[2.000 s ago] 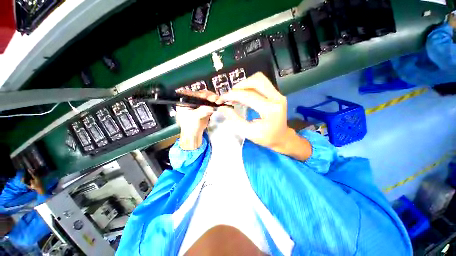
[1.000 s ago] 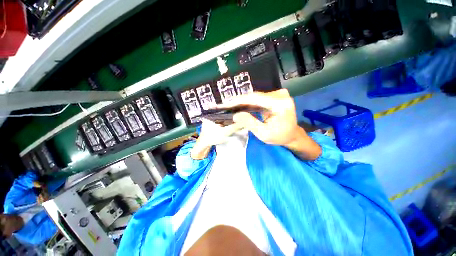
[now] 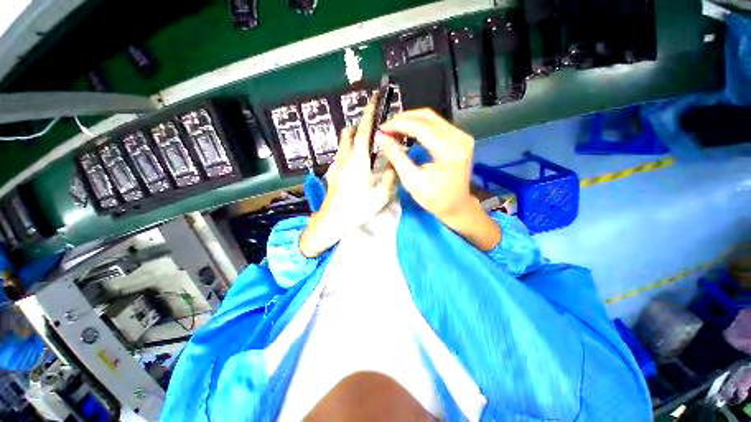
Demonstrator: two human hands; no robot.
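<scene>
My left hand (image 3: 350, 185) holds a thin dark phone body (image 3: 380, 111) nearly edge-on, standing up from the palm, in front of the phone tray. My right hand (image 3: 436, 158) has thumb and forefinger pinched at the phone's side, near a tiny reddish spot; whether they grip a small part is too small to tell. Behind the hands, the black phone tray (image 3: 275, 161) holds several open phones (image 3: 319, 132) with silvery internals, partly hidden by my fingers.
A second tray of open phones (image 3: 150, 165) lies to the left. A small fixture (image 3: 414, 49) and black housings (image 3: 504, 59) are to the right. A pale rail (image 3: 272, 59) borders the green belt. Blue stool (image 3: 548, 198) at right, grey machine (image 3: 90, 330) at lower left.
The phone has turned from lying level across the hands to pointing up and away. My left hand has turned upright around it. My right fingers have moved to its side. The view has shifted.
</scene>
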